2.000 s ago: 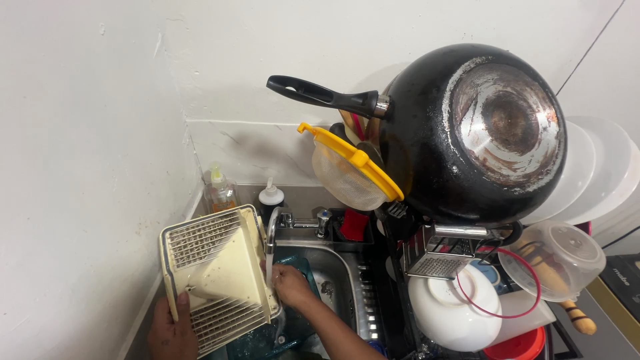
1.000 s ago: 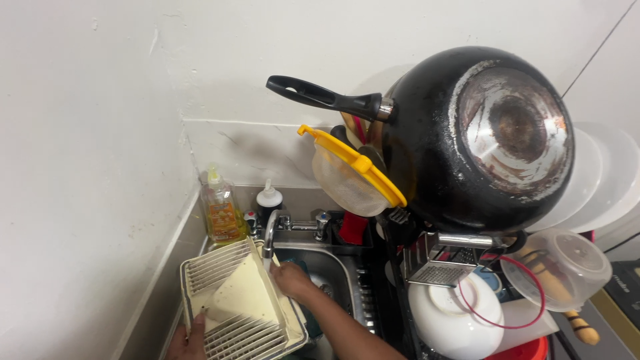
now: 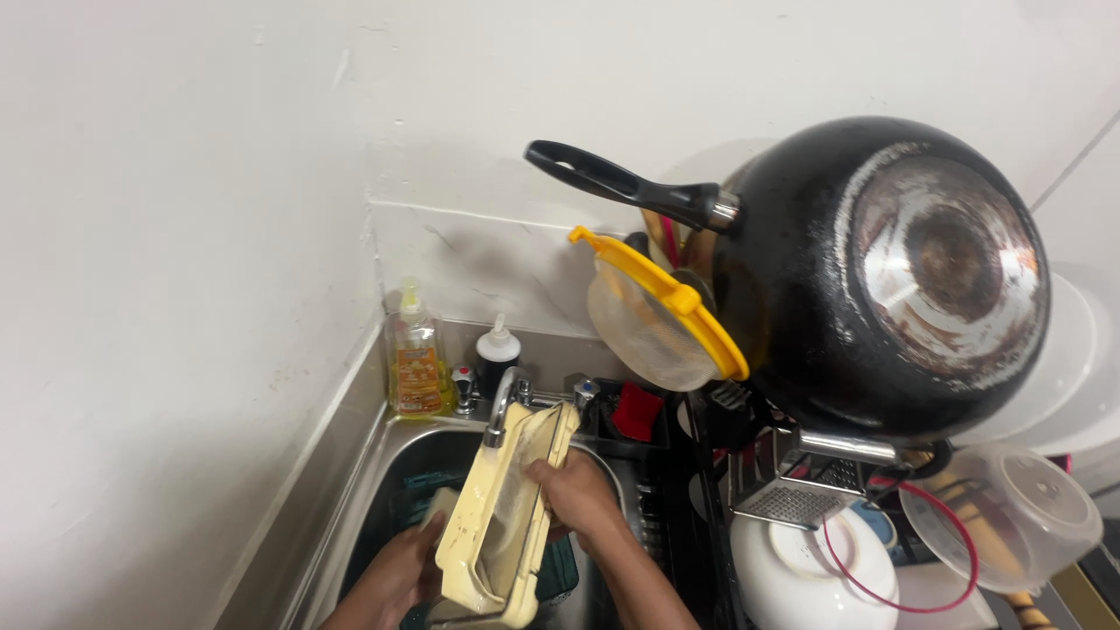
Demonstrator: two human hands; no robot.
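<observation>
A cream plastic slatted rack or tray (image 3: 499, 525), tilted nearly on edge, is held over the metal sink (image 3: 411, 442), just under the chrome faucet (image 3: 500, 402). My right hand (image 3: 577, 494) grips its right side, with the thumb over the edge. My left hand (image 3: 402, 564) is at its lower left side, fingers partly hidden; a pale piece shows beside them, and I cannot tell whether it belongs to the rack. Beneath, a teal translucent container (image 3: 560, 573) lies in the sink.
A soap bottle (image 3: 418, 367) and a dark bottle with a white pump top (image 3: 499, 350) stand behind the sink. At right, a large black pan (image 3: 875, 280), yellow-rimmed strainer (image 3: 665, 315), metal grater (image 3: 787, 481), white bowl (image 3: 814, 569) and clear plastic container (image 3: 1006, 516) are piled on a dish rack.
The cream rack has turned from showing its broad slatted face to standing nearly edge-on, and has moved right, under the faucet. Both hands have moved with it.
</observation>
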